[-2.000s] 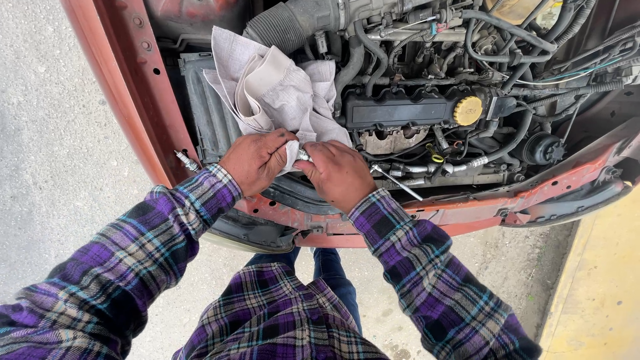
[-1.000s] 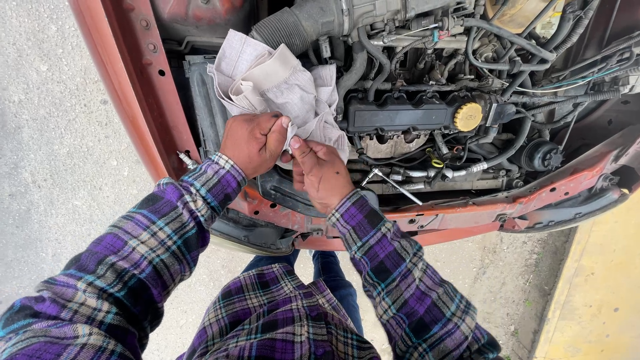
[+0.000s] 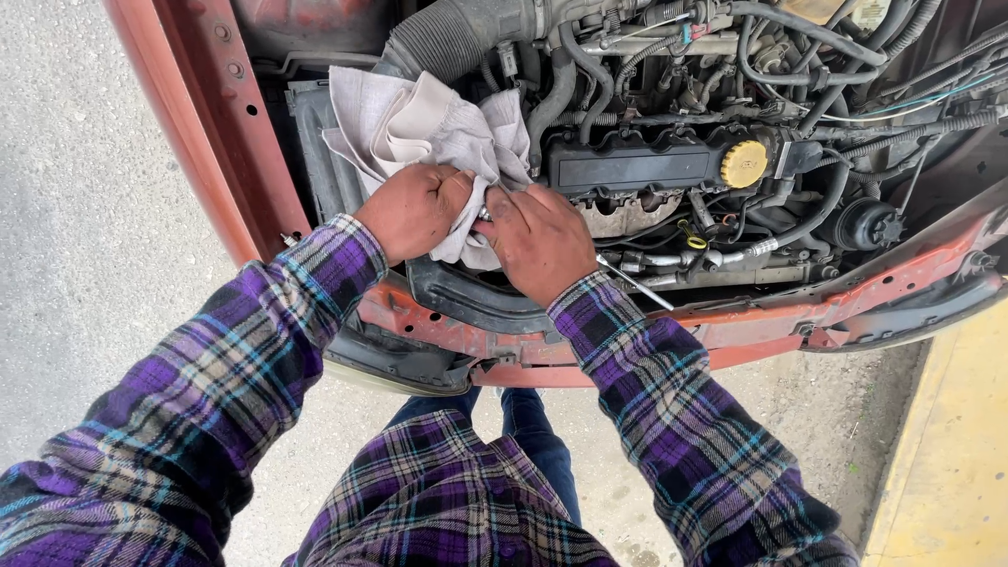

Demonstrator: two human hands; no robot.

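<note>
A light grey cloth (image 3: 441, 126) lies bunched over the black air filter housing at the left of the engine bay. My left hand (image 3: 417, 209) is closed on a fold of it. My right hand (image 3: 543, 240) holds a small shiny metal part (image 3: 483, 213) between thumb and fingers, against the cloth; most of the part is hidden, so its kind cannot be told. Just right of my right wrist, a chrome ratchet-like tool (image 3: 636, 282) rests near the front edge of the bay, its upper end partly hidden.
The black engine cover (image 3: 630, 169) with its yellow oil filler cap (image 3: 743, 164) is right of my hands. A yellow dipstick loop (image 3: 693, 236) stands below it. A corrugated intake hose (image 3: 433, 39) lies behind the cloth. The red front body panel (image 3: 732, 335) runs along the near side.
My right hand has closed in again on the cloth and metal part, after its fingers were more spread one second ago. My left hand has stayed on the cloth.
</note>
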